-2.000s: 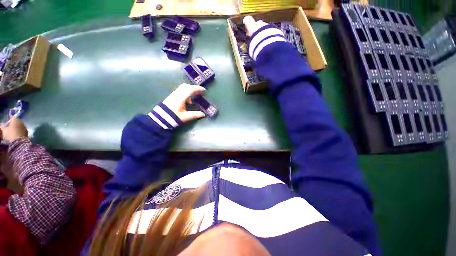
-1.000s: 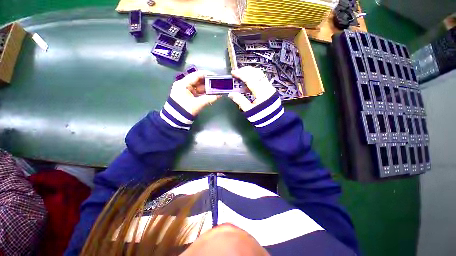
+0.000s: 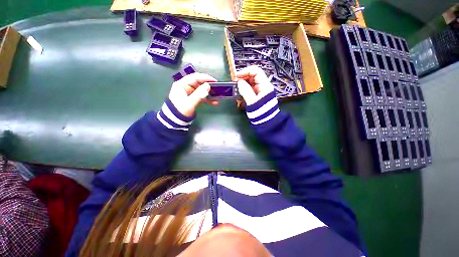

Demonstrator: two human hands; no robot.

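Observation:
A small device unit (image 3: 222,90) with a dark purple window and a grey frame face is held level above the bench. My left hand (image 3: 191,94) grips its left end. My right hand (image 3: 254,85) grips its right end, with the fingers covering that end. Behind my left hand lies another housing (image 3: 184,72), partly hidden. More dark purple housings (image 3: 165,47) lie further back on the bench. An open carton (image 3: 311,60) of loose grey-black faceplates (image 3: 274,57) stands just beyond my right hand.
Finished units (image 3: 390,95) lie in rows on black foam (image 3: 347,115) at the right. A yellow ridged stack (image 3: 282,10) is on a wooden board (image 3: 201,9) at the back. Another carton (image 3: 7,55) and a small white strip (image 3: 34,44) are at the left. A neighbour's checked sleeve (image 3: 20,211) shows lower left.
My right hand has come out of the carton and joined my left hand on the unit. The unit has been lifted and turned level. The view has shifted.

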